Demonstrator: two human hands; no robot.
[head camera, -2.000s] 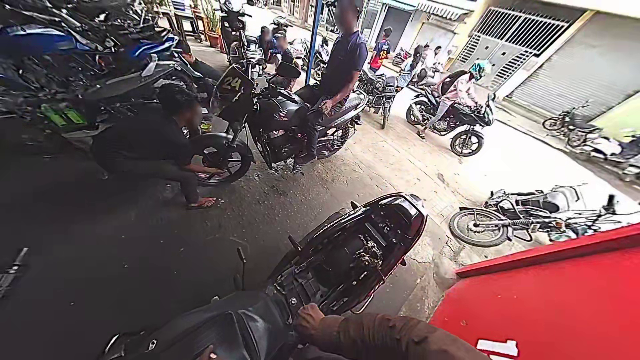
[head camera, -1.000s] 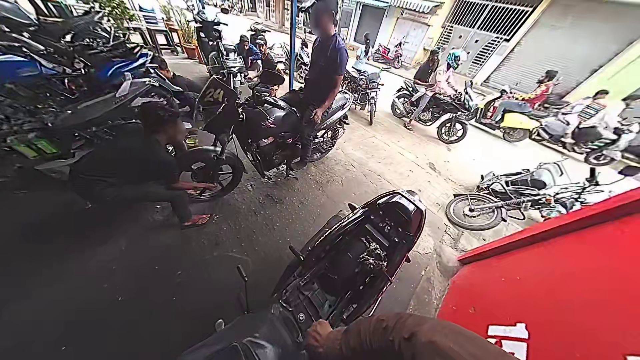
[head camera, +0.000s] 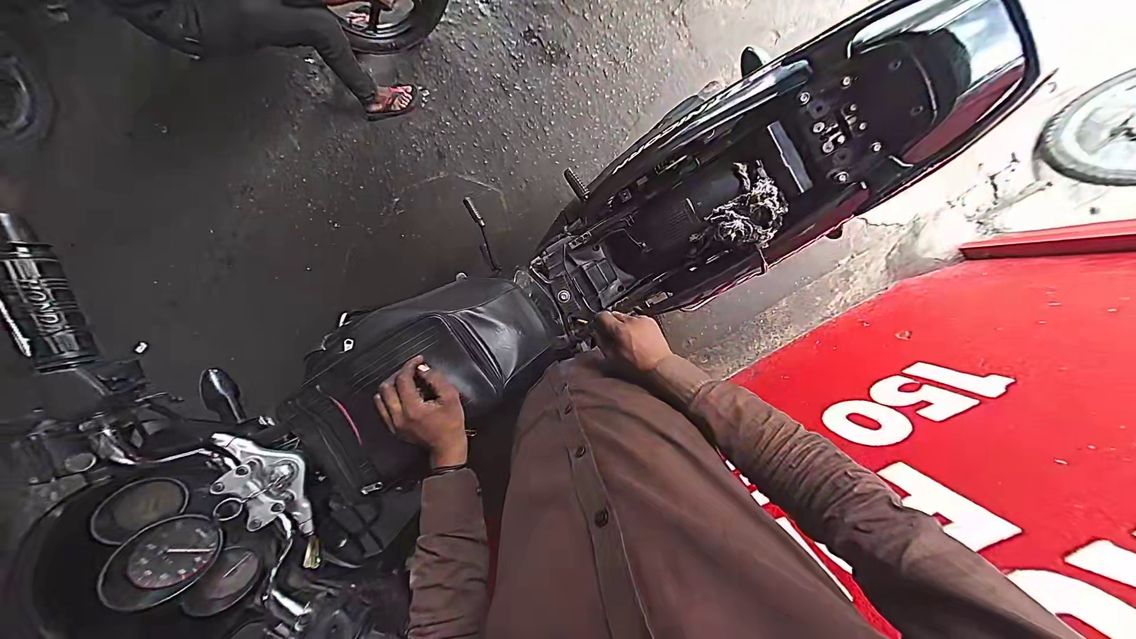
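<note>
A motorcycle lies across the view, its instrument cluster (head camera: 160, 546) at the lower left and its tail cowl (head camera: 967, 71) at the upper right. The frame under the seat area is exposed, with a tangled rag-like bundle (head camera: 745, 209) on it. My left hand (head camera: 424, 406) rests on or just over the black tank cover (head camera: 426, 346), fingers partly curled, nothing visible in it. At the rear edge of that cover, my right hand (head camera: 630, 340) is closed at the frame; whether it grips a part there is hidden by the fingers.
Beyond the motorcycle, a person's sandalled foot (head camera: 390, 100) is beside another motorcycle's wheel (head camera: 390, 22). A red panel with white lettering (head camera: 887, 355) stands close on the right. A wheel (head camera: 1096, 129) shows at the right edge, and part of another motorcycle (head camera: 53, 311) at the left.
The view has swung down to the motorcycle. My left hand and the instrument cluster now show. My right hand remains near the front of the exposed frame.
</note>
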